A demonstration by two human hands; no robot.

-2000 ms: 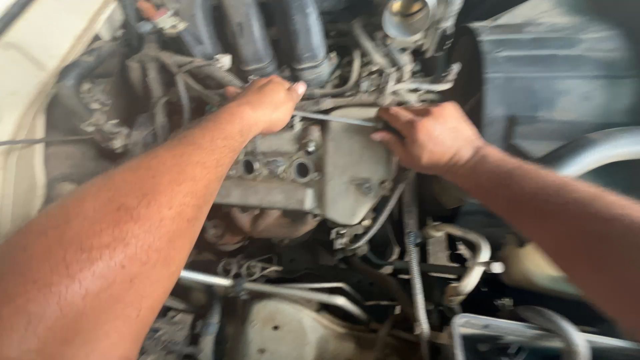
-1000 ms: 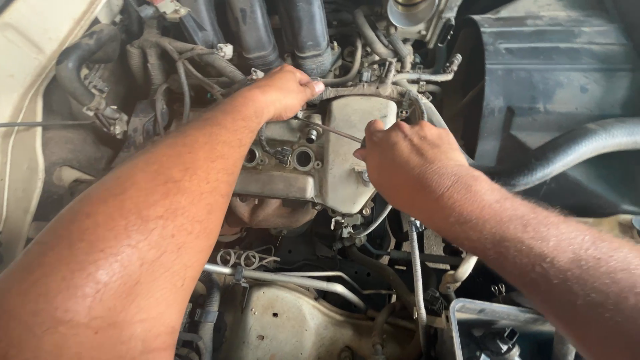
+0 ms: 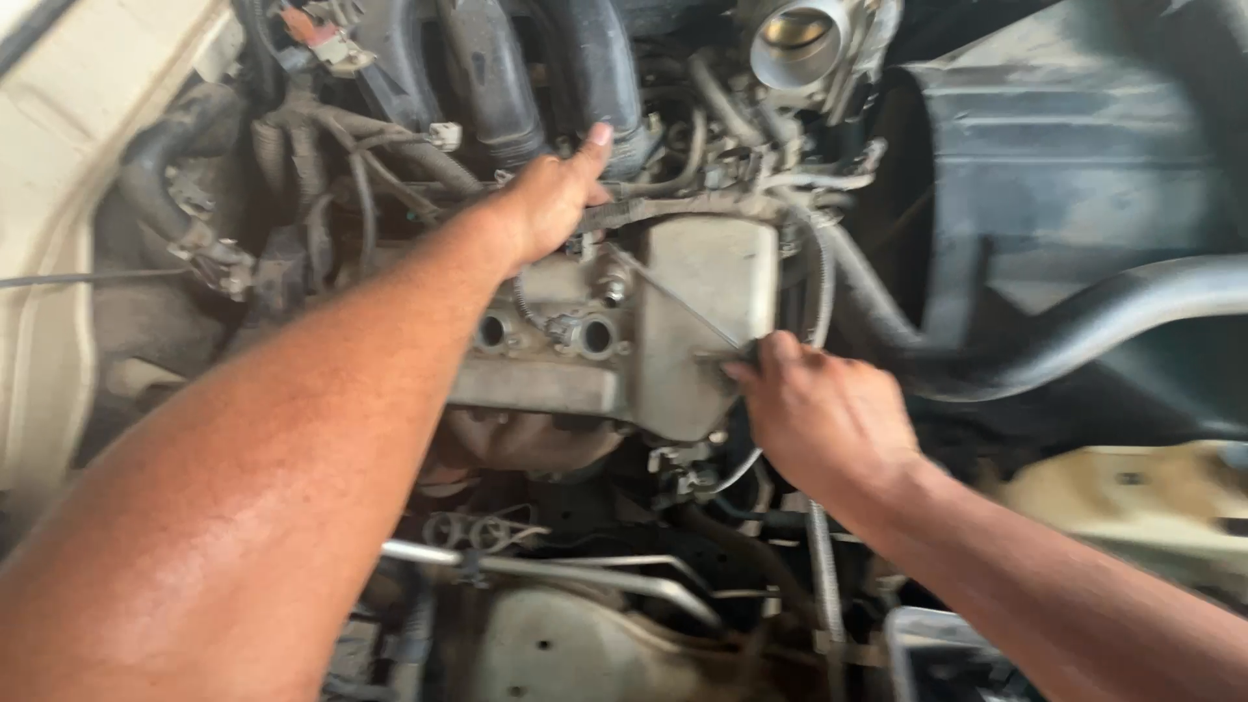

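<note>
My right hand (image 3: 827, 409) is closed around the dark handle of a thin metal tool, whose shank (image 3: 682, 300) slants up and left over the engine's valve cover (image 3: 707, 292). The kind of tool is hard to tell; its tip lies close to the wiring harness (image 3: 634, 210) along the cover's upper edge. My left hand (image 3: 558, 200) rests at that harness, thumb raised against a black intake runner (image 3: 597, 78), its other fingers largely hidden. Below it a wired connector (image 3: 564, 330) lies between two round openings in the cover, one of them a spark plug hole (image 3: 596, 335).
A throttle body (image 3: 798, 41) stands at the top. To the right are a large black plastic housing (image 3: 1072, 175) and a thick hose (image 3: 1082, 327). Metal pipes (image 3: 585, 575) cross below the engine. A clear-sided tray (image 3: 902, 643) sits at the bottom right, and a fender edge (image 3: 58, 214) borders the left.
Over the last second my right hand has moved down and right over the valve cover, the tool now slanting more steeply. My left thumb has lifted up toward the intake runner.
</note>
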